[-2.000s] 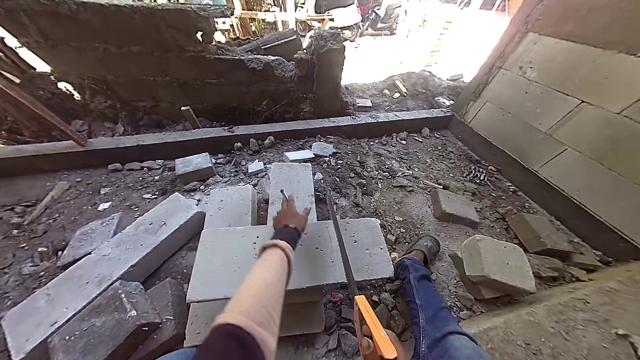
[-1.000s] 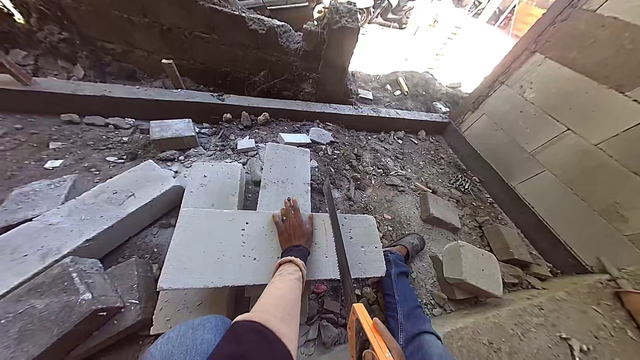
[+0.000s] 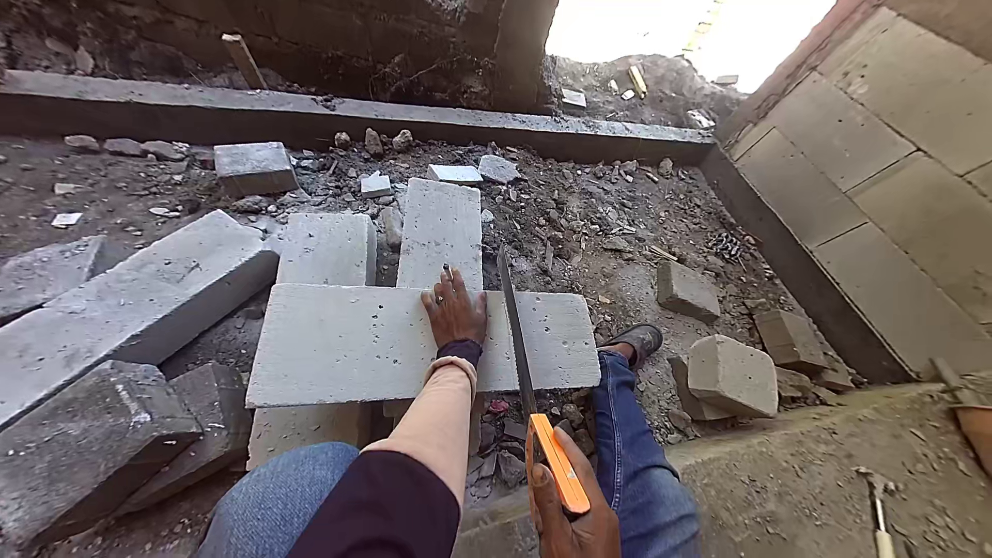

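A pale lightweight concrete block (image 3: 333, 341) lies crosswise on other blocks in front of me. My left hand (image 3: 456, 311) rests on its top near the far edge, with a small thin object, perhaps a pencil stub, between the fingers. My right hand (image 3: 570, 504) grips the orange handle of a handsaw (image 3: 517, 333). The saw's dark blade crosses the block to the right of my left hand, pointing away from me. Under the crosswise block, one narrow block (image 3: 442, 232) and another block (image 3: 325, 248) stick out beyond its far side.
Long blocks (image 3: 147, 302) and broken dark pieces (image 3: 85, 442) lie at the left. A cut block (image 3: 732, 376) sits beyond my right leg. A low concrete curb (image 3: 372, 116) runs across the back, a block wall (image 3: 868, 178) stands right, and a hammer (image 3: 878, 511) lies lower right.
The view has moved in closer and tilted down. My left hand, on the block's far part throughout, has its fingers closer together than two seconds ago. The saw stays in my right hand.
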